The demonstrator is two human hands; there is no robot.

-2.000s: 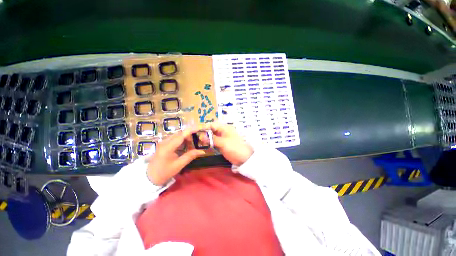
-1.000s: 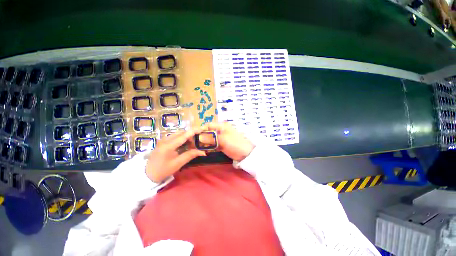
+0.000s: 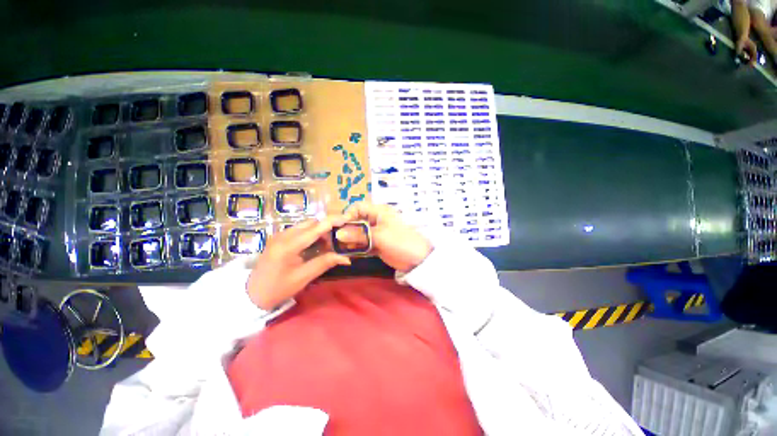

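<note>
A dark rounded-square watch housing (image 3: 352, 249) is held upright close to the chest, its open centre facing me. My left hand (image 3: 294, 260) grips its left side. My right hand (image 3: 390, 240) grips its right side, with fingertips at its top edge. Beyond my hands, blue release liners (image 3: 349, 174) lie scattered on the cardboard sheet (image 3: 332, 102). At their right is the white parts sheet (image 3: 430, 162) with columns of short dark strip parts. A clear blister tray (image 3: 152, 140) at the left holds rows of housings, with one pocket in the second row vacant.
More trays of housings stand at the far left (image 3: 30, 162) and far right (image 3: 758, 200) of the green bench (image 3: 596, 187). A green conveyor (image 3: 383, 38) runs behind. A person's hands (image 3: 746, 47) show top right. A blue stool (image 3: 38, 341) and grey-white bin (image 3: 694, 392) stand below.
The housing has turned from a tilted position so its open centre faces me. Both hands remain on it at nearly the same place. The view has shifted slightly.
</note>
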